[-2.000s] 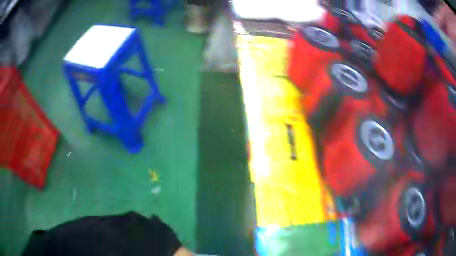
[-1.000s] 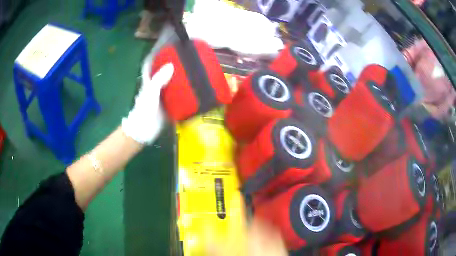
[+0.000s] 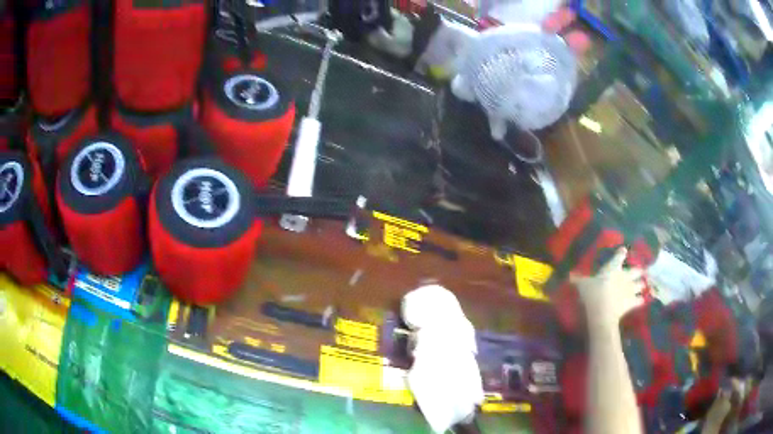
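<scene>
My bare right hand [image 3: 610, 284] reaches up from the bottom at the right. Its fingers are on a red and black speaker [image 3: 581, 237], which looks gripped, though blur hides the exact hold. My left hand is not in view. Red speakers stand grouped at the left, black ends up with white ring badges; the nearest one [image 3: 206, 229] stands upright. An off-white cloth bundle [image 3: 442, 356] with a rounded head lies at the bottom centre.
A white-handled tool [image 3: 305, 157] lies beside the standing speakers. A white mesh-faced round object [image 3: 525, 80] is at the back. More red and black speakers [image 3: 712, 331] are at the right, with part of another hand [image 3: 729, 398] near the lower right corner. Printed sheets [image 3: 297, 263] cover the near table.
The view has swung right, away from the floor and stool. The gloved left hand and the speaker it held have left the picture. The right hand now shows at a speaker on the right.
</scene>
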